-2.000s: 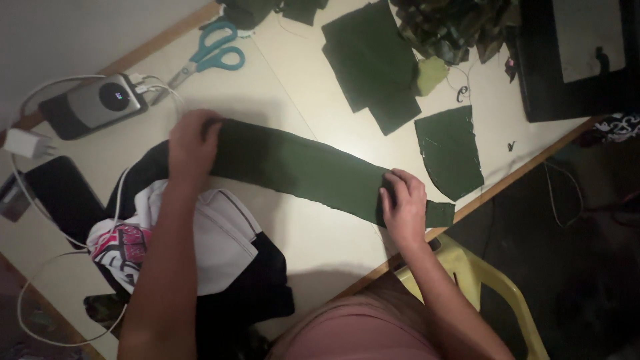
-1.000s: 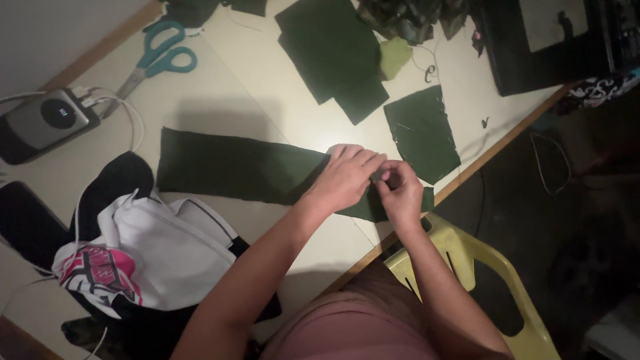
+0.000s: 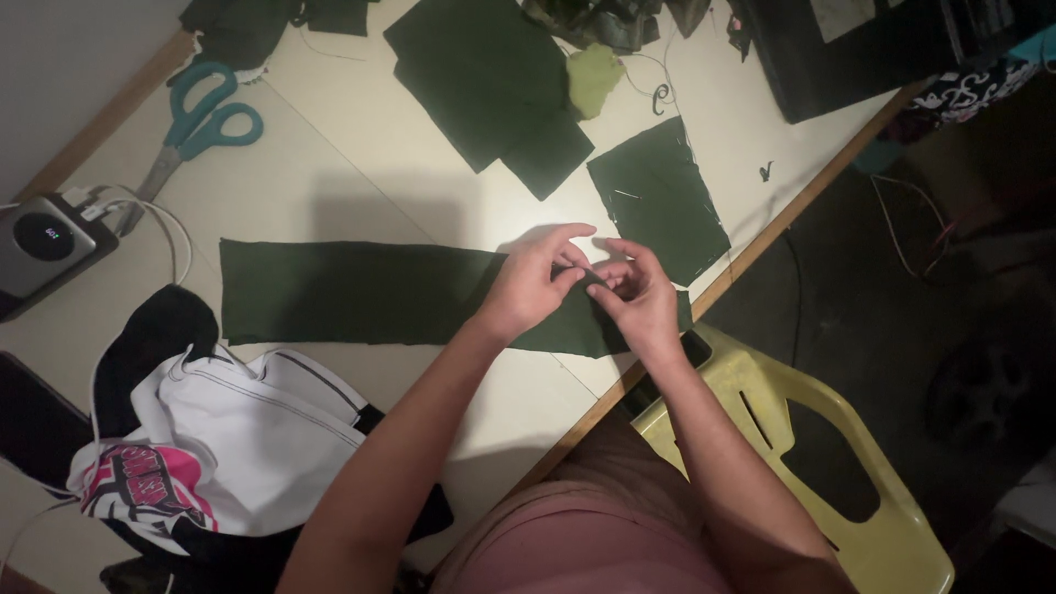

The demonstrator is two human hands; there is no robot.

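A long dark green fabric strip (image 3: pixel 363 293) lies across the table, its right end near the table edge. My left hand (image 3: pixel 540 280) pinches the strip's upper edge between thumb and fingers. Close beside it, my right hand (image 3: pixel 635 297) pinches the same raised edge, its index finger lifted. Whether a pin is between the fingertips cannot be told. Just above my right hand lies a smaller green fabric piece (image 3: pixel 660 198) with pins or pale stitches along its edges. Larger green pieces (image 3: pixel 487 82) lie further up, beside a yellow-green scrap (image 3: pixel 594 78).
Teal-handled scissors (image 3: pixel 194 124) and a power bank (image 3: pixel 49 239) with cables are at the left. Below them lie a dark phone (image 3: pixel 41 421) and a white and black garment (image 3: pixel 256 437). A yellow plastic chair (image 3: pixel 767 412) stands by the wooden table edge (image 3: pixel 792 206).
My left hand has moved right from the strip's left end to beside my right hand. Both hands now pinch the strip's upper edge, which is raised between them.
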